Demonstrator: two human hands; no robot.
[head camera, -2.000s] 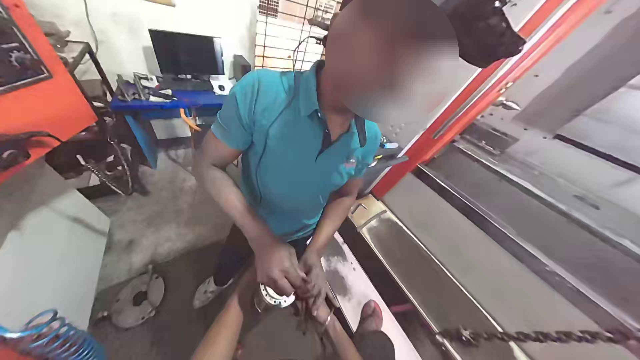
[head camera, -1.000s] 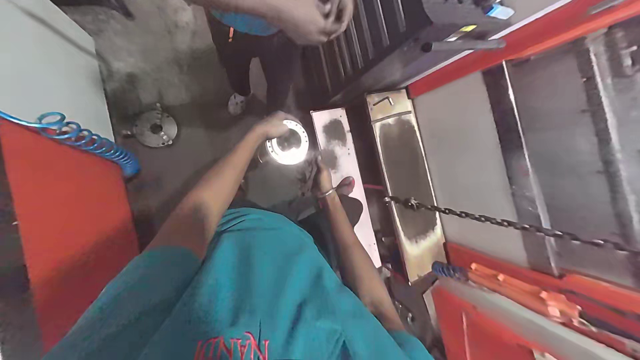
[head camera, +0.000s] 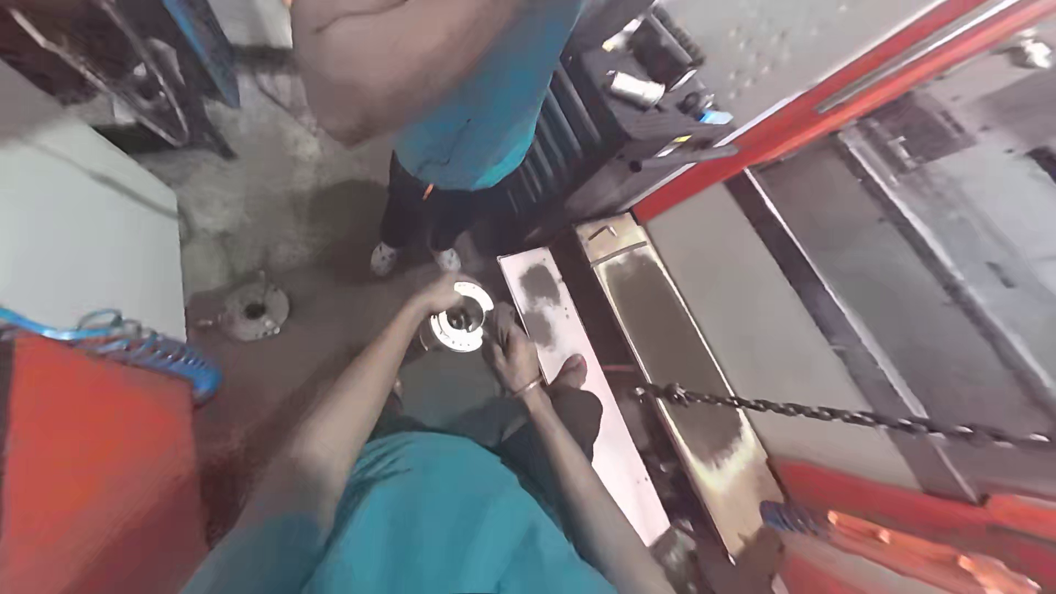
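A shiny, ring-shaped metal flange part (head camera: 464, 318) with a dark central opening is in front of my body. My left hand (head camera: 440, 295) grips its upper left rim. By the right side of the ring is my right hand (head camera: 513, 351), its fingers curled and blurred, with a bracelet at the wrist. Whether those fingers hold something dark or only touch the ring's side is unclear. The ring's underside and whatever supports it are mostly hidden.
Another round metal flange (head camera: 256, 310) lies on the floor at left. A co-worker in a teal shirt (head camera: 483, 124) stands ahead. Coiled blue hose (head camera: 148, 351) hangs over a red cabinet. To the right are a pale metal step (head camera: 606, 412), a tray-like ledge (head camera: 693, 371) and a chain (head camera: 792, 408).
The co-worker's hands, near the ring two seconds ago, have drawn away from it. My left hand stays at the ring's rim. The view has swung widely.
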